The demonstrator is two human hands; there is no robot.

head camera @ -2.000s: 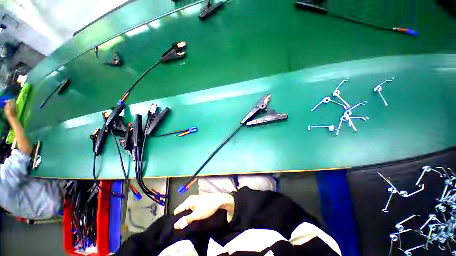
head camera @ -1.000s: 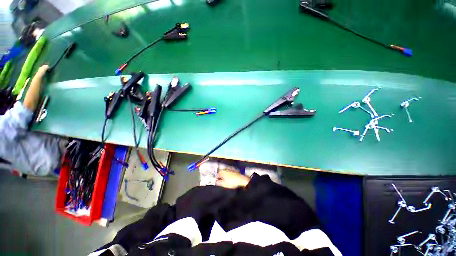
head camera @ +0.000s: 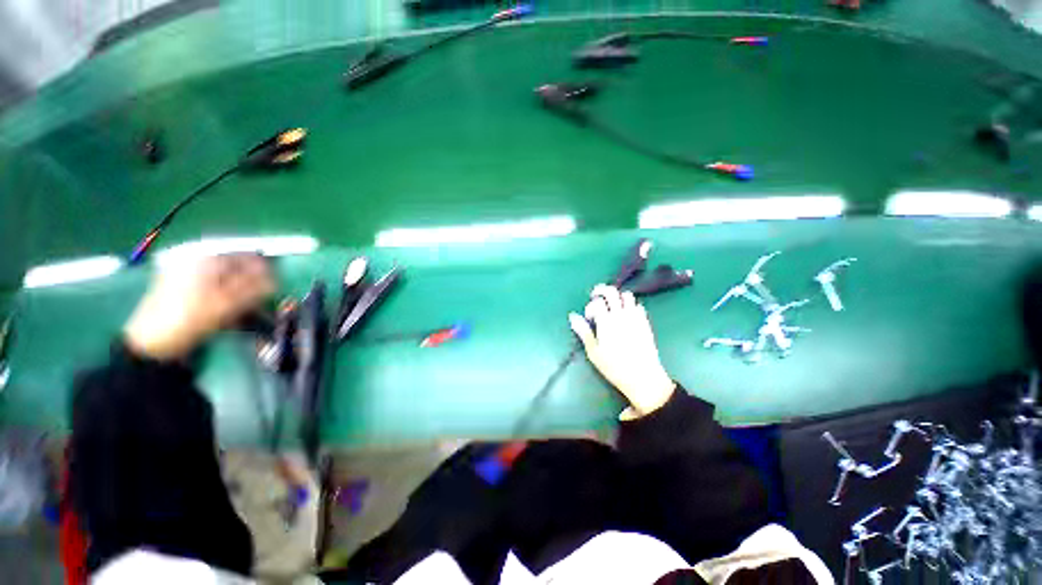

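Observation:
A black clamp [head camera: 663,279] with a thin cable lies on the light green near ledge. My right hand [head camera: 625,350] is over its lower end, where the cable begins; whether the fingers grip it cannot be told. My left hand [head camera: 203,304] is blurred, at the left side of a bunch of black clamps [head camera: 309,349], and hides part of it. Whether it holds one cannot be told. A red-blue cable end [head camera: 446,335] sticks out to the right of the bunch. Loose silver springs [head camera: 775,328] lie to the right of my right hand.
Several clamps with cables lie on the darker green surface beyond, one [head camera: 274,151] at left and one [head camera: 568,96] near the middle. A large silver spring pile [head camera: 971,503] is on the black tray [head camera: 806,457] at lower right. A red bin edge [head camera: 73,526] shows at lower left.
Both hands are now over the ledge: my left hand has come into view at the clamp bunch, and my right hand has moved up from my lap to the single clamp. The view has shifted.

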